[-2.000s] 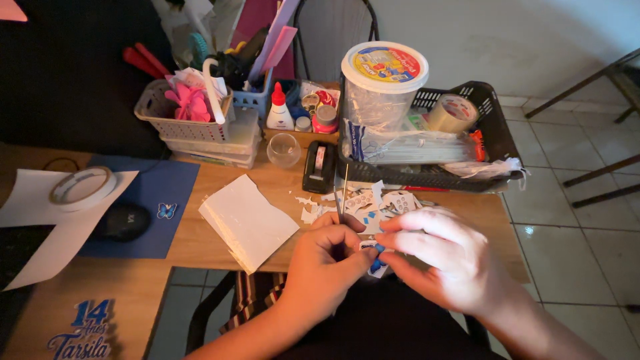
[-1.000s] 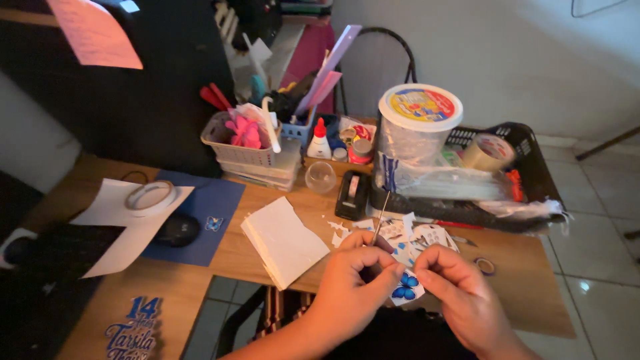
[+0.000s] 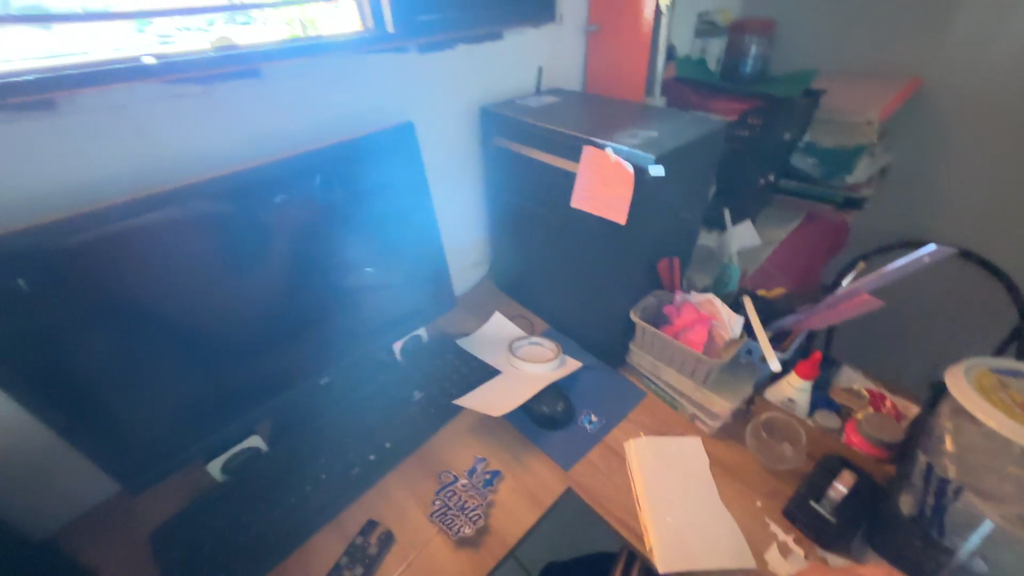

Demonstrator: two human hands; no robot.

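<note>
Only a blurred sliver of skin, apparently my left hand (image 3: 850, 569), shows at the bottom edge towards the right, near white paper scraps (image 3: 782, 548); its fingers and anything in them are hidden. My right hand is out of view. Left of the scraps lies a stack of white paper sheets (image 3: 688, 504). A blue lettered cutout (image 3: 464, 500) rests on the wooden desk. A roll of tape (image 3: 535, 353) sits on a cut white sheet (image 3: 512, 390), beside a black mouse (image 3: 549, 407). A small blue butterfly cutout (image 3: 590, 421) lies on the blue mat (image 3: 570, 445).
A dark monitor (image 3: 232, 296) and black keyboard (image 3: 320, 448) occupy the left. Behind the desk stands a black cabinet (image 3: 592, 264). On the right are a grey basket (image 3: 680, 352), a glue bottle (image 3: 794, 386), a clear cup (image 3: 776, 440), a black tape dispenser (image 3: 832, 500) and a lidded tub (image 3: 976, 456).
The view has swung far left and up. My hands, which held a blue butterfly cutout one second ago, have almost entirely left the picture, and that cutout is no longer visible.
</note>
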